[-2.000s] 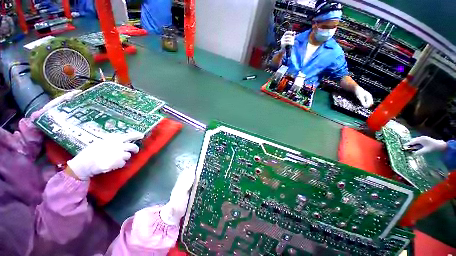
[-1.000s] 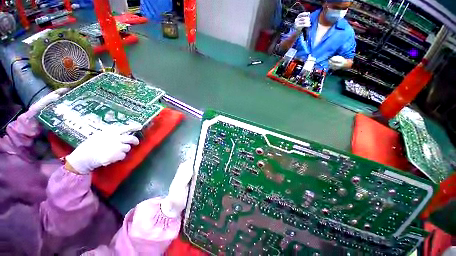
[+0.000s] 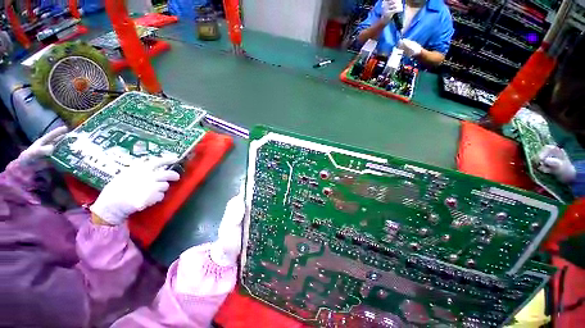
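Observation:
A large green power circuit board (image 3: 385, 224) is raised in front of me, tilted, with its solder side facing me. My left hand (image 3: 233, 224), in a white glove with a pink sleeve, grips its left edge; the fingers are hidden behind the board. My right hand is not in view. A red mat (image 3: 256, 312) shows under the board's lower left. A few rounded coppery parts show at the board's bottom edge.
At left, a neighbour's gloved hands (image 3: 136, 187) are on another board (image 3: 122, 144) above a red mat. A fan (image 3: 80, 83) stands behind. Across the green bench (image 3: 288, 90), a person in blue handles a board (image 3: 380, 72). Red-wrapped posts (image 3: 523, 86) stand around; another gloved hand is at right.
The view has shifted a little. More of my board's lower edge now shows. The person across has brought the second hand to their board. A gloved hand is back on the far-right board.

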